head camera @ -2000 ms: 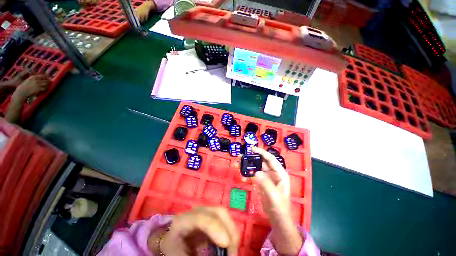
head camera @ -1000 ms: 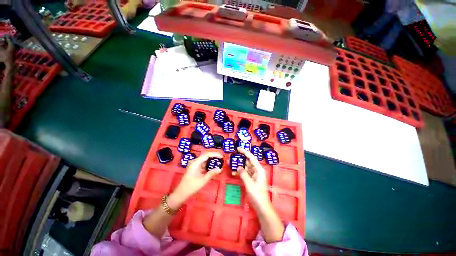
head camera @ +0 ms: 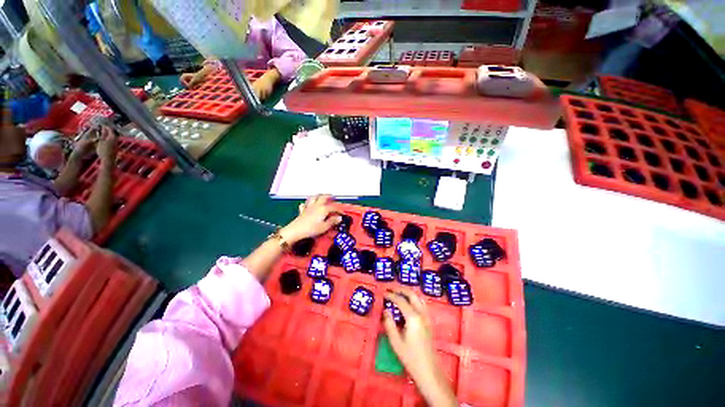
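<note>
The red tray (head camera: 338, 334) lies flat before me with many smartwatch units in its upper rows, some lit blue-white, some dark. My left hand (head camera: 316, 219) is at the tray's upper left corner, fingers over the units there; its grip is partly hidden. My right hand (head camera: 409, 326) holds a lit watch (head camera: 394, 312) by its edges low over the middle pockets. Another lit watch (head camera: 361, 300) lies in the pocket just left of it. The green label (head camera: 388, 355) shows beside my right hand, partly covered.
A test instrument (head camera: 433, 145) stands behind the tray, under a raised red tray (head camera: 429, 103). Papers (head camera: 326, 171) lie left of it, a small white block (head camera: 451, 192) in front. More trays (head camera: 648, 151) are at right. Stacked trays (head camera: 87, 318) and co-workers (head camera: 48, 207) are at left.
My left hand has moved from the tray's middle to its upper left corner. A lit watch now lies in a middle pocket. The view has tilted up, showing more co-workers.
</note>
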